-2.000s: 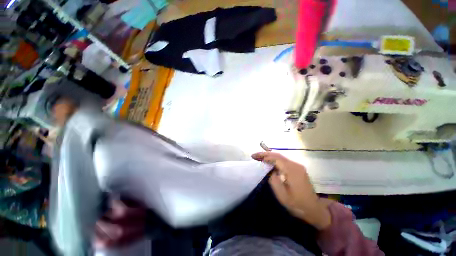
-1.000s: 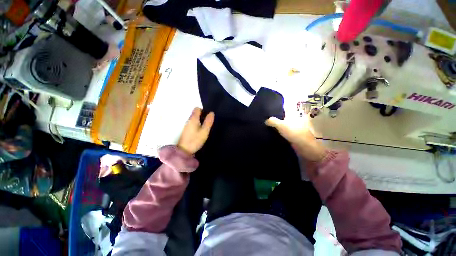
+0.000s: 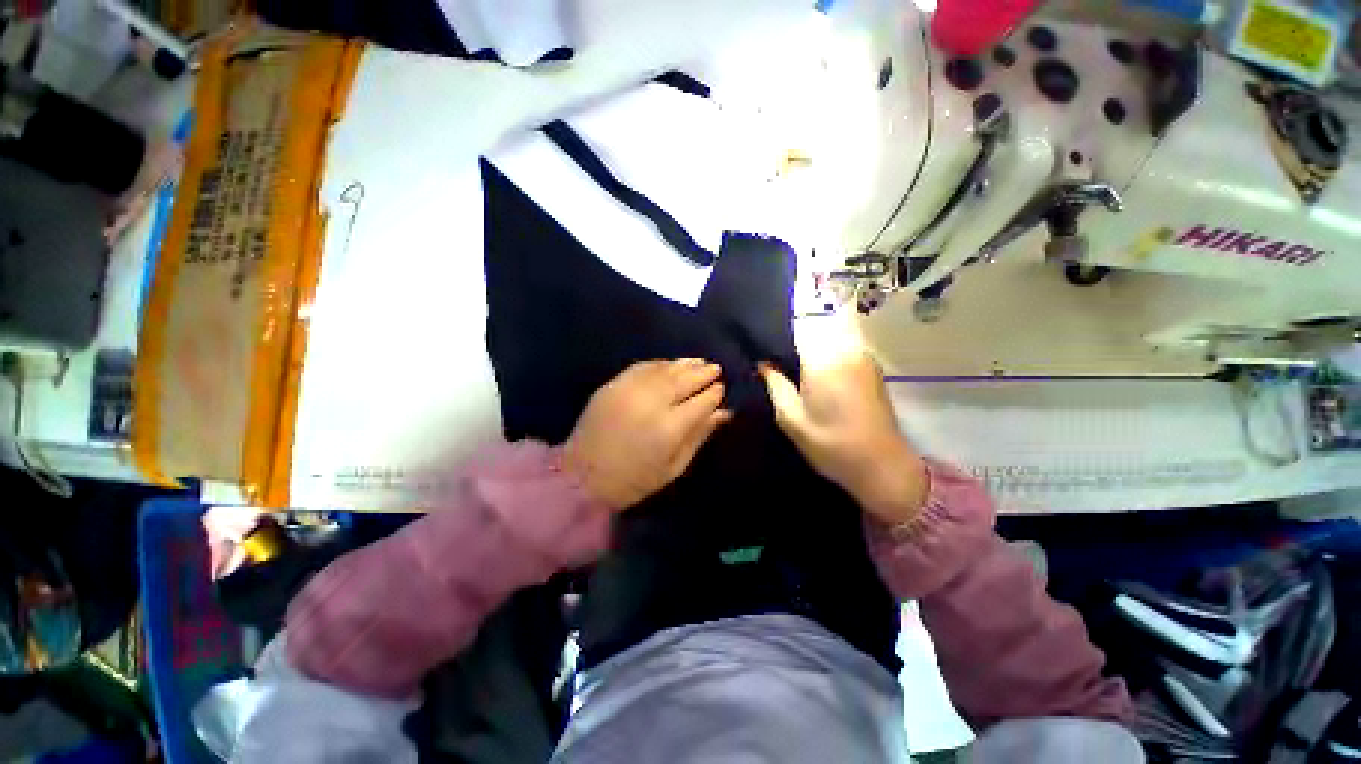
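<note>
A black garment panel lies on the white table and hangs over the front edge onto the lap. A white strip runs diagonally on it, with a narrow black band beside it. A small black patch lies at its right, close to the needle area. My left hand rests on the panel, fingertips pressed on the cloth just left of the patch. My right hand pinches the panel's right edge below the presser foot. The needle itself is hard to make out in the glare.
The white sewing machine with red lettering stands at the right, a pink holder above. Cardboard with orange tape lies at left. A blue bin holding cloth is lower left. Black and white pieces lie at the back.
The panel, swung at the left earlier, then lay flat before the machine. Since then, my left hand has moved right onto the cloth, close to my right hand. The view has shifted too.
</note>
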